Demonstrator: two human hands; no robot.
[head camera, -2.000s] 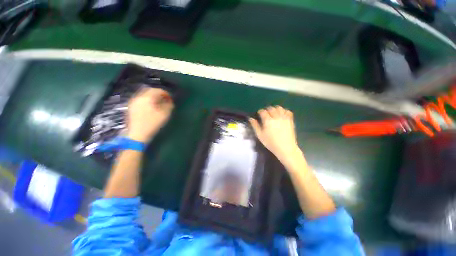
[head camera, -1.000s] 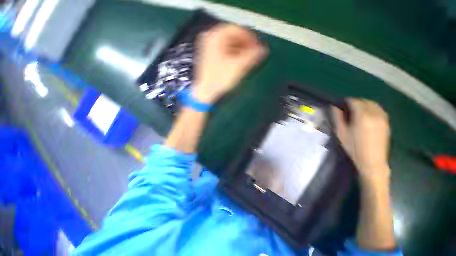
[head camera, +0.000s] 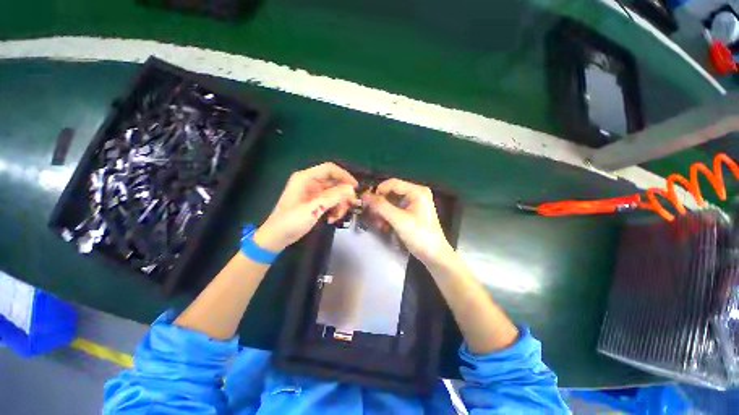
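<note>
An open device unit (head camera: 362, 280) with a large silver-white plate lies in a black carrier tray (head camera: 356, 371) in front of me. My left hand (head camera: 312, 204) and my right hand (head camera: 407, 215) meet over the unit's far end, fingertips close together. A small dark and metallic piece (head camera: 357, 204) shows between the fingertips, too small and covered to name surely. The fingers hide most of the board end. My left wrist wears a blue band (head camera: 258, 246).
A black parts bin (head camera: 154, 174) heaped with loose black-silver strips is at left. An orange air gun (head camera: 587, 207) with coiled hose (head camera: 698, 185) lies at right, above stacked clear trays (head camera: 666, 296). Another black tray (head camera: 595, 85) with a unit is on the green conveyor.
My left hand has moved right from beside the parts bin to the unit's far end. My right hand has moved from the tray's right edge to meet it. The camera view has shifted.
</note>
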